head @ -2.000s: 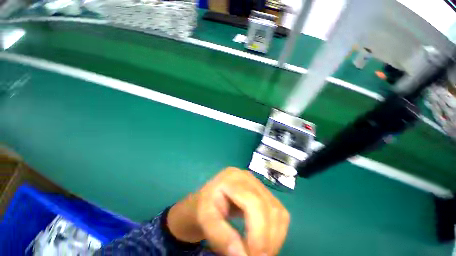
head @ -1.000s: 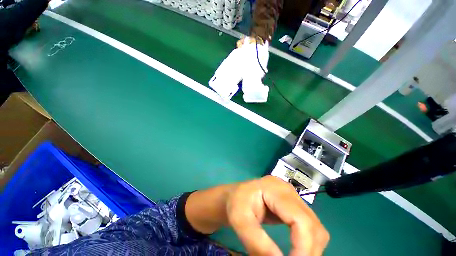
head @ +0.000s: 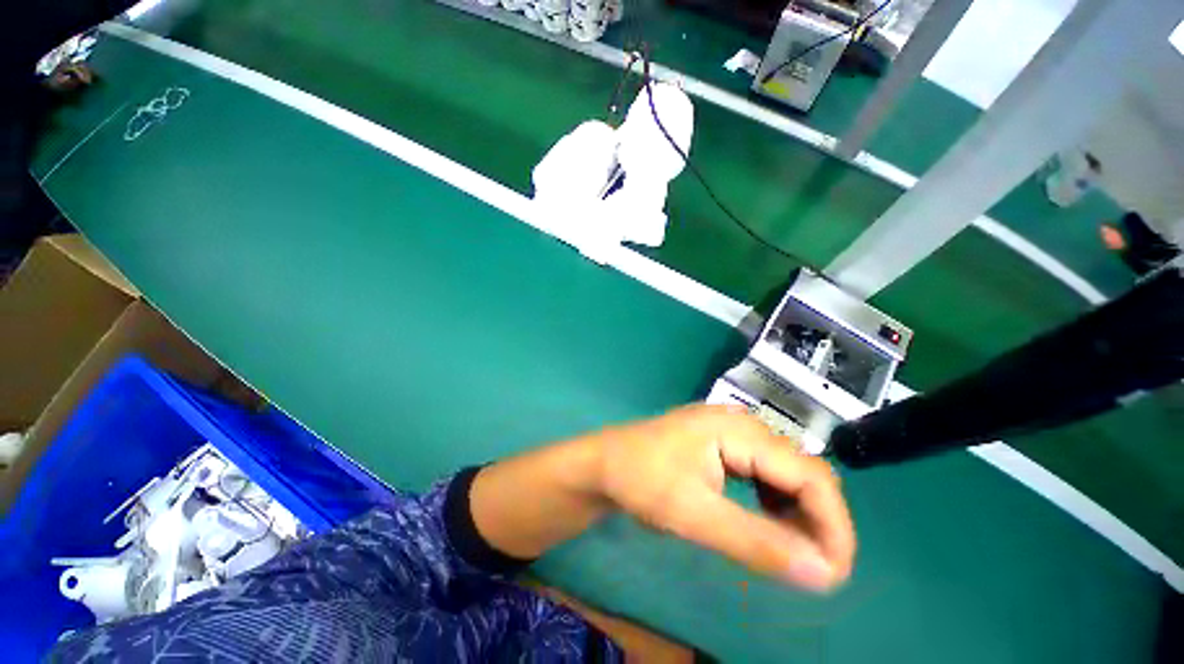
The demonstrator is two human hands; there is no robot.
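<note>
My left hand (head: 727, 493) is over the green bench in front of the screw feeder. Its fingers are curled, with thumb and index bent towards each other around a gap. No held thing can be made out. My right hand is not in view; only a strip of skin shows at the bottom edge below my left sleeve. The silver-grey screw feeder (head: 831, 350) stands beyond my hand. The thick black electric screwdriver (head: 1013, 389) comes in from the right, its lower end near the feeder's front. White housings (head: 584, 182) lie across the belt's near white rail.
A blue bin (head: 169, 402) of loose white parts (head: 195, 538) is at lower left, beside an open cardboard box (head: 65, 324). Thin pale loops (head: 156, 114) lie on the bench (head: 325, 311) at upper left. Another feeder (head: 805, 55) stands across the belt. A dark-clothed person is at far left.
The view has swung rightward and down, bringing the bin into fuller view. Another person's hand came in with the white housings, then let go and left. My left hand's thumb and index have drawn closer together.
</note>
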